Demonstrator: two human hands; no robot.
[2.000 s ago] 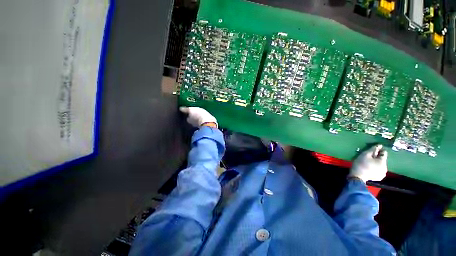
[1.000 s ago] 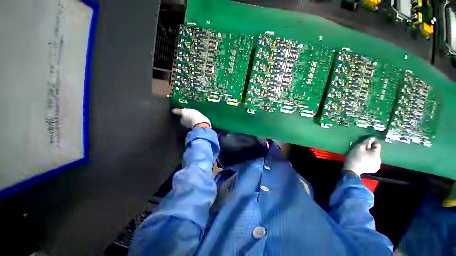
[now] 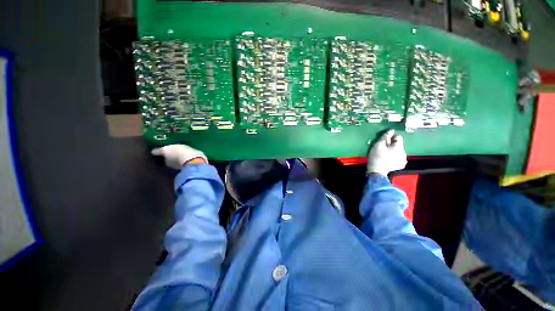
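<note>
Several green populated circuit boards (image 3: 279, 82) lie flat in a row on the green mat (image 3: 292, 144), with narrow gaps between some. My left hand (image 3: 179, 155), in a white glove, rests at the mat's front left corner, below the leftmost board. One finger points left; the other fingers are partly hidden. My right hand (image 3: 387, 154), in a white glove, is closed at the mat's front edge, just below the two boards on the right. A small dark tool (image 3: 392, 139) shows in its grip. Neither hand visibly touches a board.
A dark line with yellow and silvery parts (image 3: 496, 15) runs behind the mat. A white sheet with a blue edge (image 3: 17, 176) is at far left. Red material (image 3: 404, 193) shows below the bench. Another person's blue clothing (image 3: 508, 228) is at right.
The view has turned right, so the mat and boards appear further left and more level. More of the right side shows. Both hands keep about the same places along the mat edge.
</note>
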